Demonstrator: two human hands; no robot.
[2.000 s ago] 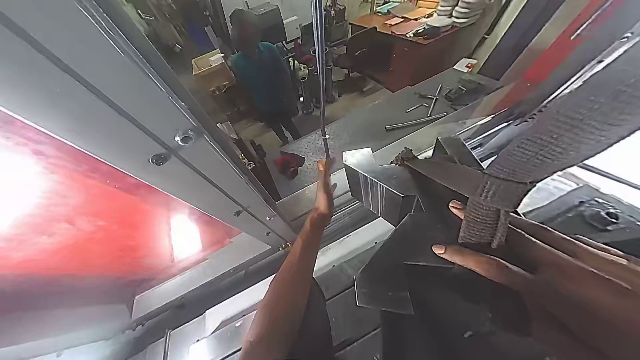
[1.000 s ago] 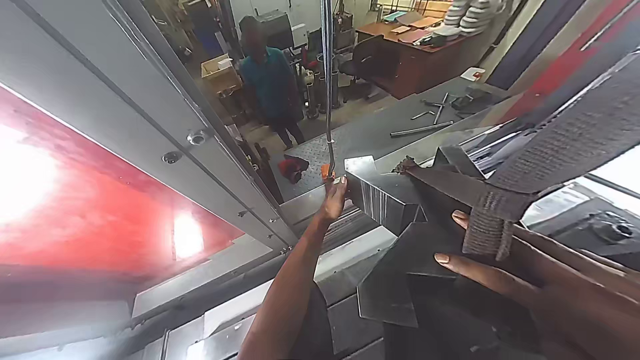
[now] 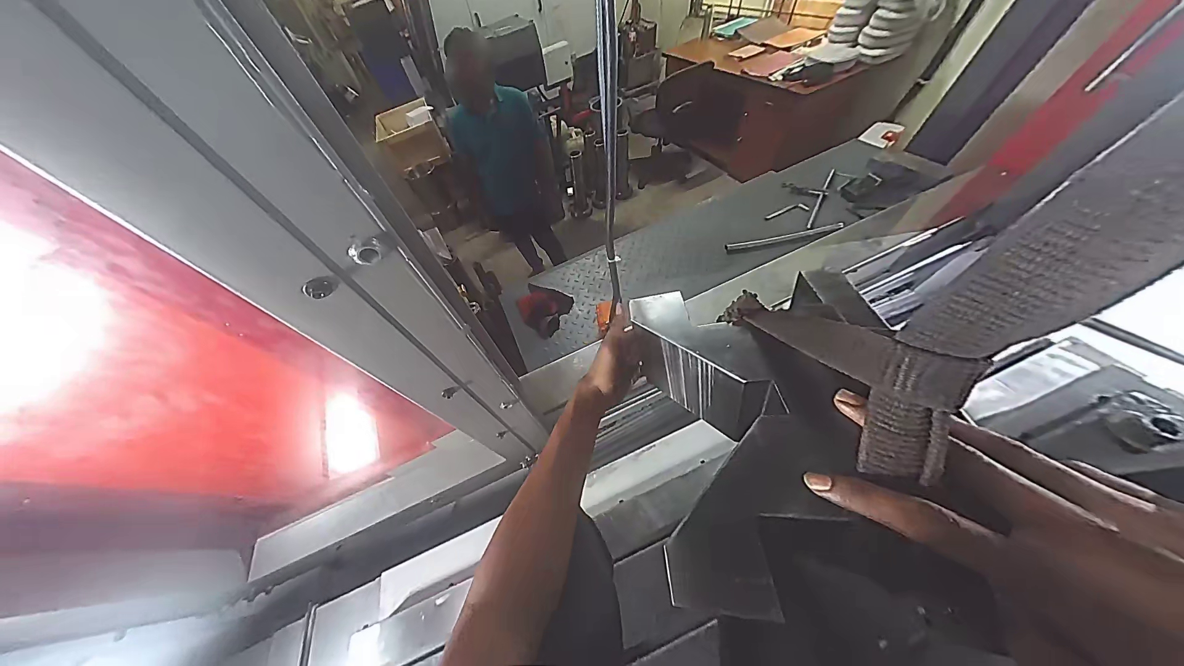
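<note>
My left hand point(image 3: 612, 361) is at the centre, beside the near end of a hanging cable point(image 3: 609, 185) and an orange piece point(image 3: 606, 317); its fingers are partly hidden, and its grip cannot be made out. It is against or close to the left end of a shiny machined metal block point(image 3: 698, 361). My right hand point(image 3: 999, 518) lies spread at the lower right on a dark metal part point(image 3: 740, 527), thumb and fingertips on its surface. A thick woven lifting sling point(image 3: 1045, 240) passes over the metal part beside my right fingers, with a frayed end point(image 3: 743, 307) near the block.
A grey machine frame point(image 3: 231, 176) with bolts and a red panel point(image 3: 213, 370) rise at the left. Beyond the block, a checkered metal platform point(image 3: 666, 245) holds a metal bar point(image 3: 784, 238) and other tools. A person point(image 3: 504, 148) stands beyond it, near a wooden desk point(image 3: 786, 120).
My left hand, upright with fingers extended two seconds ago, has closed in toward the cable's lower end and the block. My right hand stays on the metal part.
</note>
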